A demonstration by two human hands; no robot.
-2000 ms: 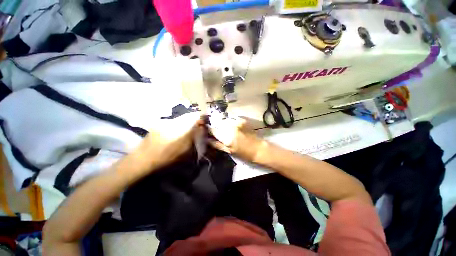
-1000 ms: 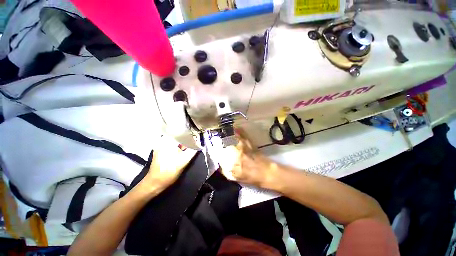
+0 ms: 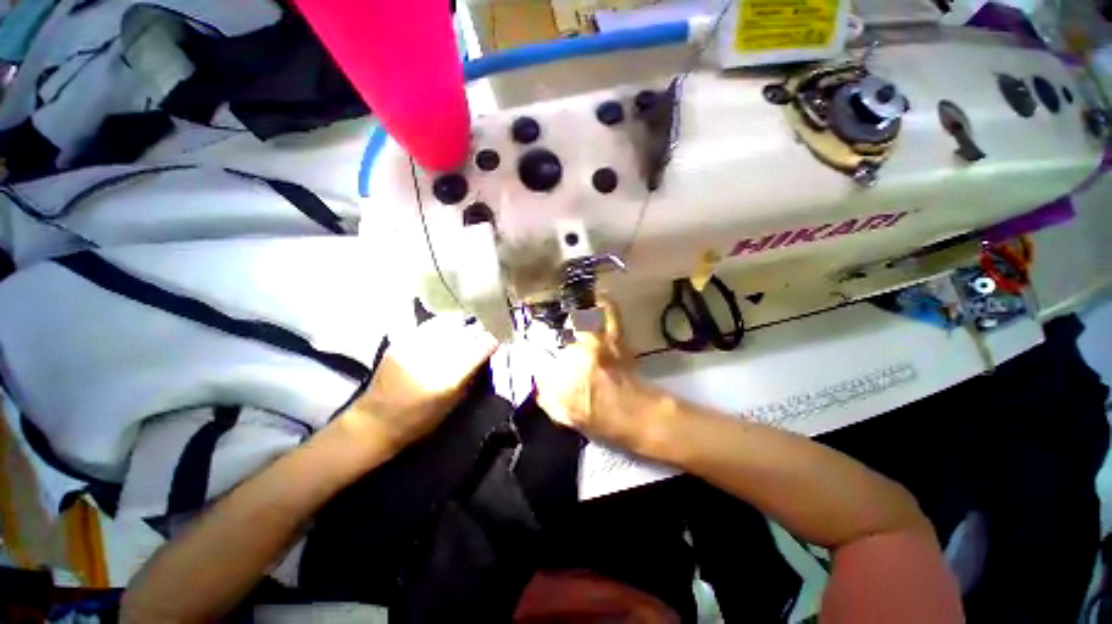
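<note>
My left hand [image 3: 427,375] is at the left of the needle area, its fingertips pressed on the edge of a black fabric panel [image 3: 457,469]. My right hand [image 3: 591,384] is close beside it on the right, fingers by the presser foot [image 3: 549,319] and on the cloth. The glare hides the exact fingertip contact. The black panel hangs from the needle area towards my lap. The cream sewing machine head [image 3: 732,159] stands just behind my hands.
Pale panels with black stripes [image 3: 183,317] are heaped at the left. Black-handled scissors [image 3: 704,315] stand against the machine. A small parts tray [image 3: 990,299] with red-orange loops is at the right. A pink cone [image 3: 396,73] hangs over the head's left end.
Since two seconds ago, my hands have moved apart from a bunched piece, and the black cloth now lies flatter between them. Since one second ago, my left hand has moved slightly nearer the needle. The camera view has shifted.
</note>
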